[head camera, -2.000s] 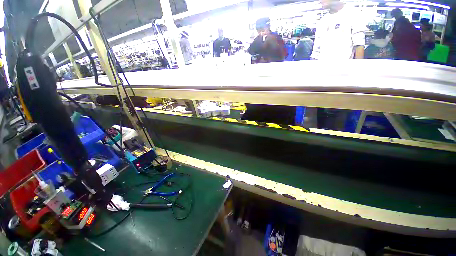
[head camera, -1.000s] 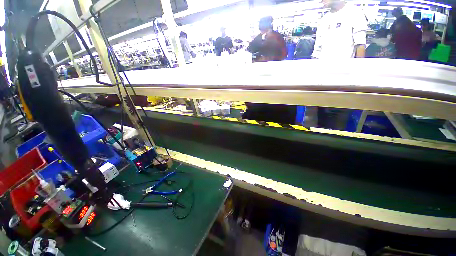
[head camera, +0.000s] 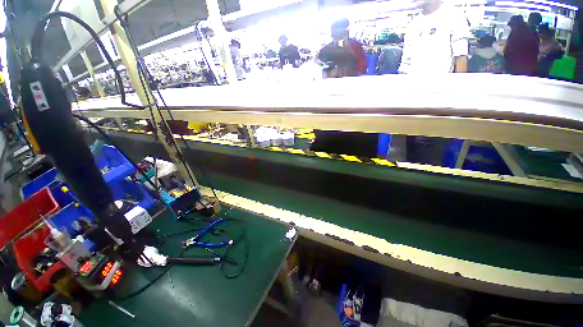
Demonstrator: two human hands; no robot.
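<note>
Neither of my hands is in the picture. On the green bench (head camera: 211,297) nearest me lies a black-handled tool (head camera: 192,260), perhaps a soldering iron, with a bulky white end (head camera: 152,257). Blue-handled pliers (head camera: 208,243) lie just behind it. A slim grey rod (head camera: 121,309) lies alone near the front. Open white housings (head camera: 56,315) with dark parts stand at the bottom left, beside a small green-rimmed reel (head camera: 17,315). A meter (head camera: 102,276) shows glowing red digits.
A thick black hose (head camera: 67,144) hangs over the bench's left side. Behind are red (head camera: 25,217) and blue bins (head camera: 115,165), a white socket block (head camera: 137,219) and a blue box (head camera: 181,201). A dark green conveyor (head camera: 383,223) runs beyond. A blue crate (head camera: 358,306) is below. People (head camera: 342,54) stand behind.
The view has shifted very slightly. People in the background have changed posture a little. The tools and housings on the bench have not moved.
</note>
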